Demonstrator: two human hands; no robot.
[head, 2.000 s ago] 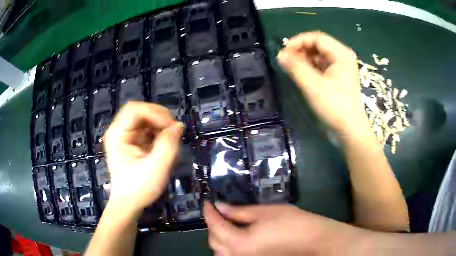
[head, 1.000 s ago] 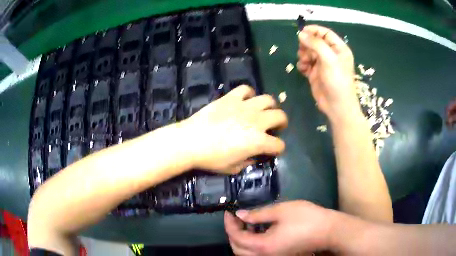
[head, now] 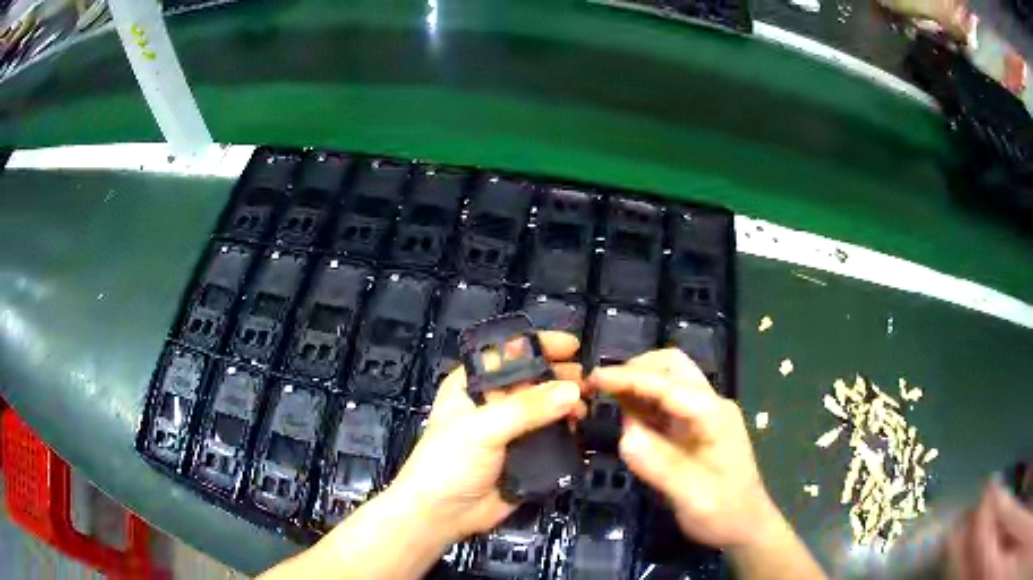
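Observation:
My left hand (head: 453,465) holds a black phone housing (head: 532,453) tilted over the tray, its window-like openings at the upper end. My left thumb lies across the housing. My right hand (head: 680,448) is just right of it, with thumb and index finger curled near the housing's edge. Whether its fingertips hold a small part cannot be told. The black blister tray (head: 391,272) lies under both hands, its pockets in rows with housings in many of them. The hands hide some pockets at the lower right.
A pile of pale strips (head: 886,459) lies right of the tray, with several loose pale pieces (head: 786,367) between. A bright green belt (head: 476,108) runs behind, edged by a white strip. A red crate or stool (head: 40,476) is at lower left. Blurred body parts show at the lower right edge.
The view has shifted, showing more of the belt. My left hand now holds a housing above the tray. My right hand has come from beside the pile to the housing. The other person's hand at the bottom is gone.

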